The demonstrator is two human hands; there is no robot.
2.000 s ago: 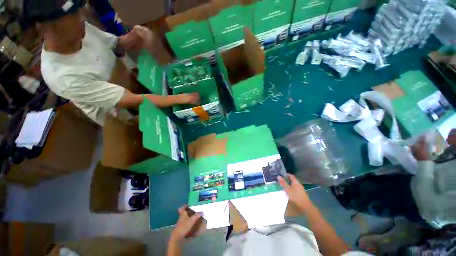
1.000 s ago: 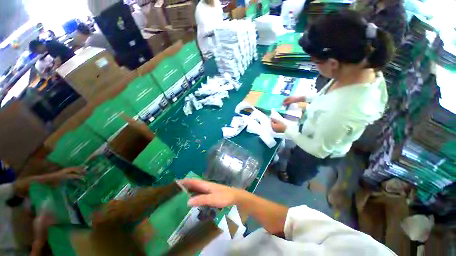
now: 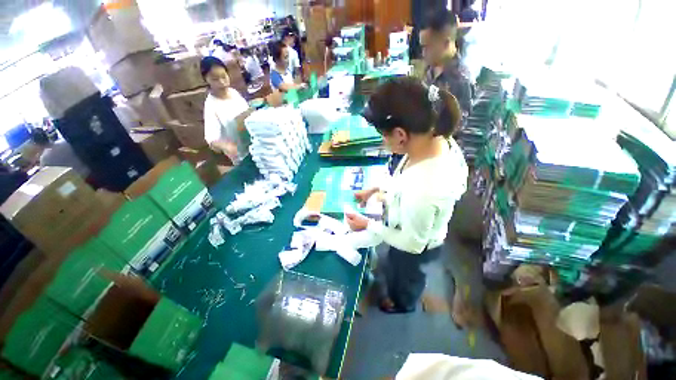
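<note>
Neither of my hands is in view; only a white sleeve or cloth (image 3: 452, 367) shows at the bottom edge. A green carton (image 3: 241, 364) nearest me is cut off by the bottom edge. A pile of clear plastic sleeves (image 3: 305, 315) lies on the dark green table (image 3: 222, 260) near its right edge. An open green carton with brown inside (image 3: 159, 326) stands at the lower left. A row of upright green carton lids (image 3: 137, 230) runs along the left table edge.
A coworker (image 3: 422, 185) stands at the right table edge, handling white strips (image 3: 319, 241). White wrapped packets (image 3: 278, 137) are stacked farther back, with loose white pieces (image 3: 252, 204) before them. Stacked green blanks (image 3: 571, 185) stand at right; brown cartons (image 3: 537, 319) lie lower right.
The view has swung right and up. My hand and the carton it was on have left the picture at the bottom. More coworkers and stacked blanks have come into view.
</note>
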